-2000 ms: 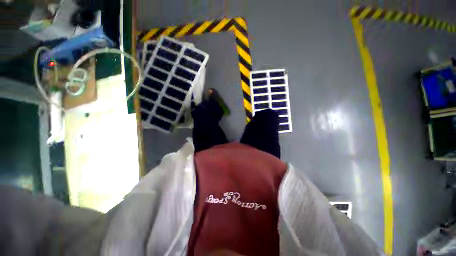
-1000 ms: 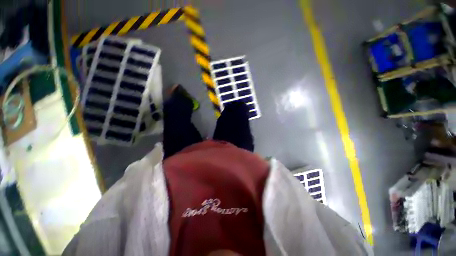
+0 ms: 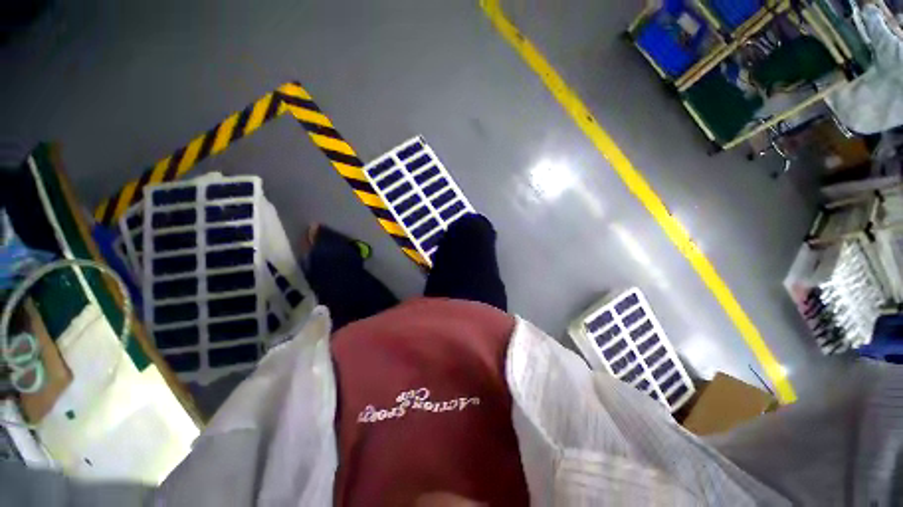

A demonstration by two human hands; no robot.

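Neither of my hands is in the picture; only my pale sleeves show, running off the lower edges. Nearest me on the floor at the left is a stack of white trays [image 3: 206,277] with dark parts in two rows of pockets. A second white tray of dark parts [image 3: 420,194] lies on the floor ahead, partly covered by my leg. A third white tray stack [image 3: 634,347] with dark parts sits on the floor to the right.
The white-covered bench [image 3: 119,406] is at the left, with scissors [image 3: 24,362] and a pale hose loop [image 3: 69,264]. A cardboard box [image 3: 728,404] is by the right tray. Yellow-black tape [image 3: 332,147] and a yellow line [image 3: 634,178] cross the floor. Racks [image 3: 738,74] stand at the upper right.
The view has turned and shifted right. The bench has slid towards the left edge, and the right tray stack and cardboard box now show more fully. The racks have moved up and inward.
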